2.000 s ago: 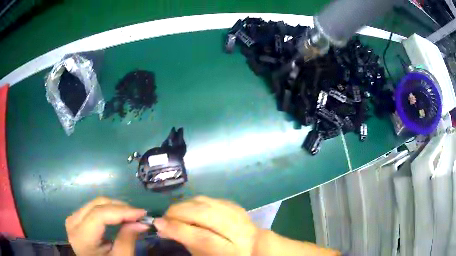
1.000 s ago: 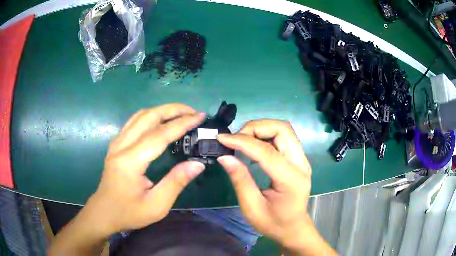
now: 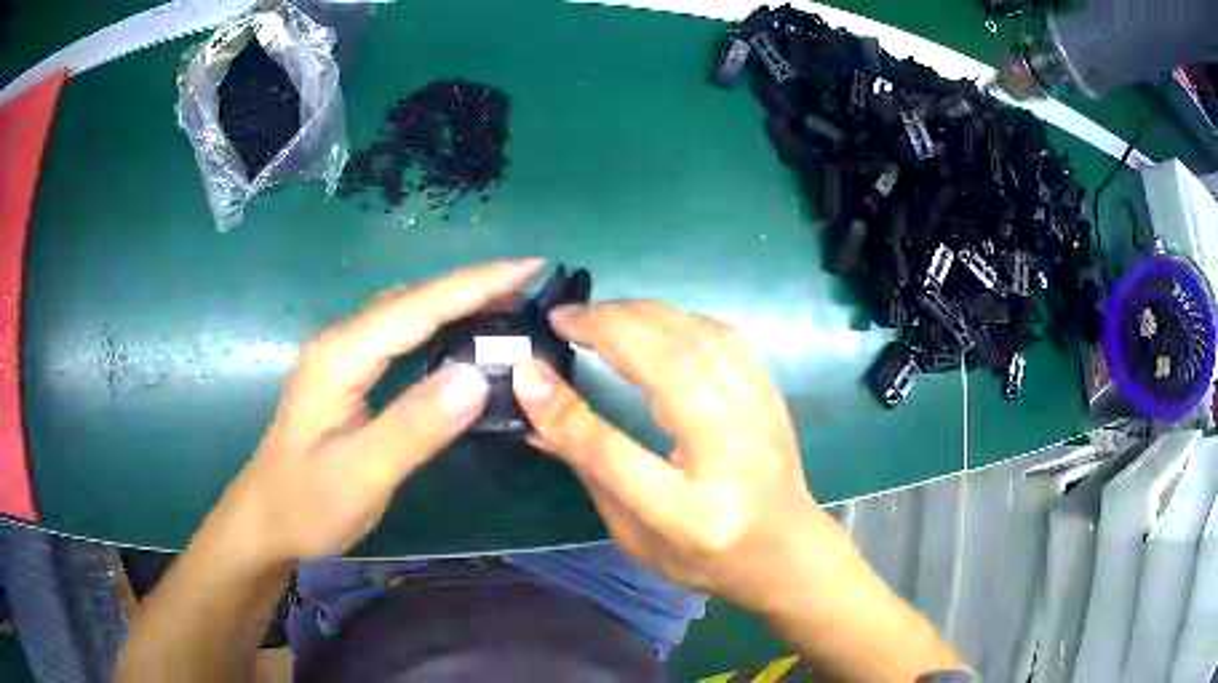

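Observation:
A black rounded camcorder body (image 3: 502, 324) with a white label (image 3: 502, 351) lies on the green bench in front of me. A black flap (image 3: 568, 288) sticks out from its upper right. My left hand (image 3: 367, 400) holds its left side, with the thumb on the face below the label. My right hand (image 3: 681, 434) holds its right side, with the thumb beside my left thumb and the fingers at the upper right near the flap. The fingers hide much of the body's sides and lower face.
A clear bag of screws (image 3: 261, 114) and a loose screw pile (image 3: 448, 140) lie at upper left. A heap of black end covers (image 3: 948, 200) lies at right. Beyond are a purple tray (image 3: 1159, 336), a grey electric screwdriver (image 3: 1122, 47), pale stacked sheets (image 3: 1042, 547) and a red mat (image 3: 27, 294).
Two seconds ago both hands held a small piece below the body; now both are around the body. Since one second ago, both thumbs have moved onto its face and hands and body sit slightly further left.

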